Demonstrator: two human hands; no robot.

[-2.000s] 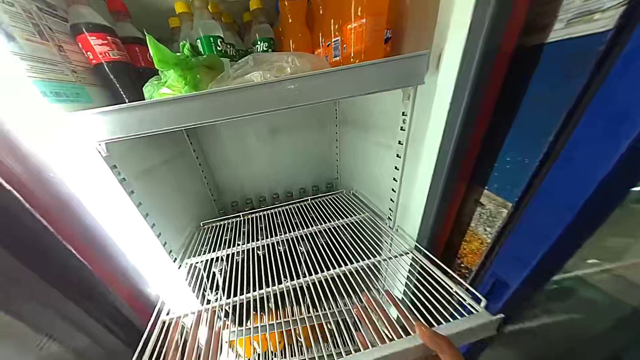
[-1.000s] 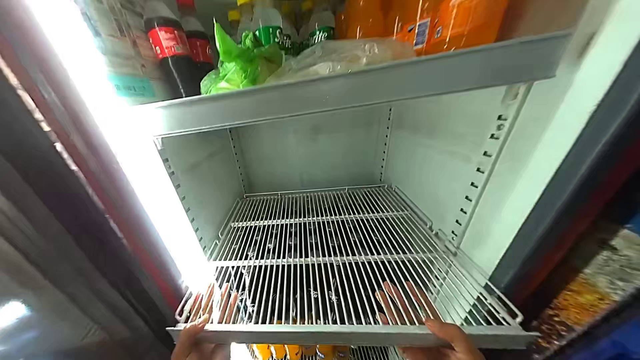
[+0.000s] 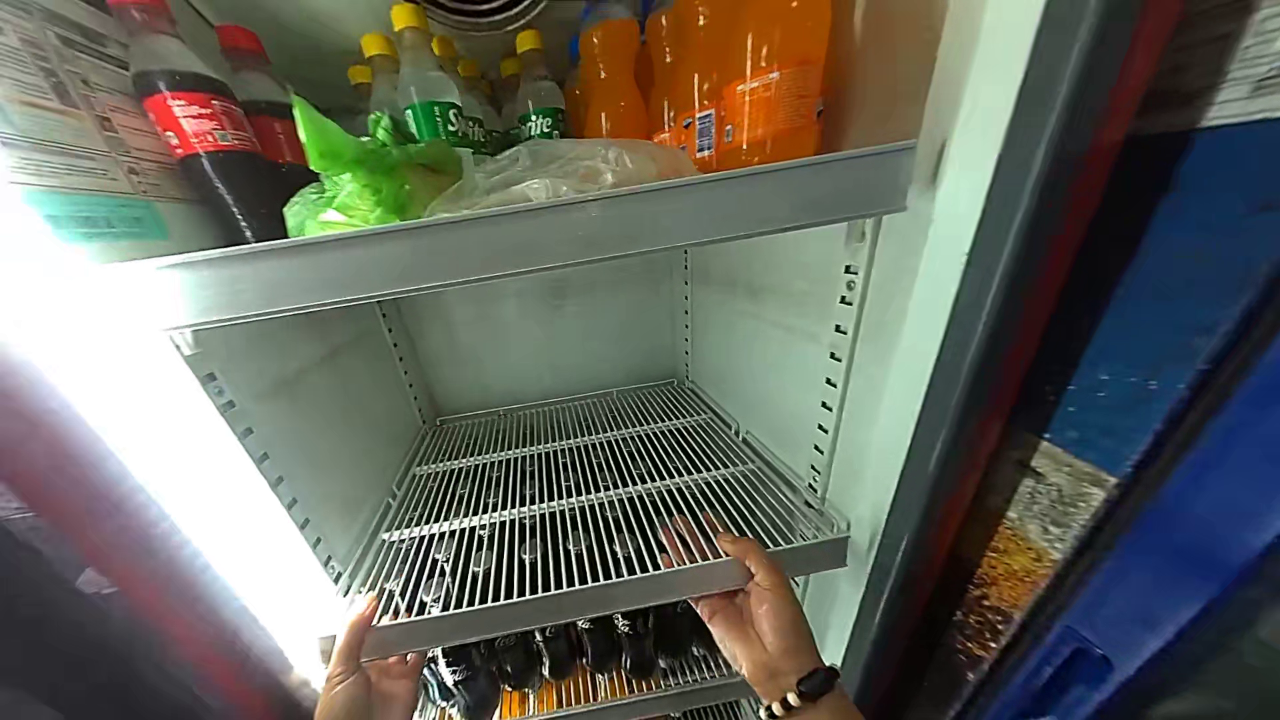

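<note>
A white wire shelf (image 3: 560, 500) with a flat metal front strip lies inside a drinks refrigerator, its left front corner lower in view than the right. My left hand (image 3: 368, 665) grips the strip near its left end, thumb on top. Nearer the right end, my right hand (image 3: 745, 600) holds the same strip, thumb over it and fingers beneath the wires. A beaded bracelet (image 3: 800, 692) is on the right wrist. Beneath the shelf, dark cola bottles (image 3: 600, 645) lie on a lower rack, partly hidden by the strip and wires.
The upper shelf (image 3: 540, 240) bears cola bottles (image 3: 205, 130), Sprite bottles (image 3: 432, 100), orange soda bottles (image 3: 765, 90), a green plastic bag (image 3: 375, 180) and a clear plastic bag (image 3: 570, 170). Slotted rails (image 3: 835, 370) line the side walls. A bright light strip (image 3: 170, 490) runs along the left.
Both hands remain at the shelf's front strip from one second ago. The strip now slants more in view, and dark bottles show below it. The view has shifted.
</note>
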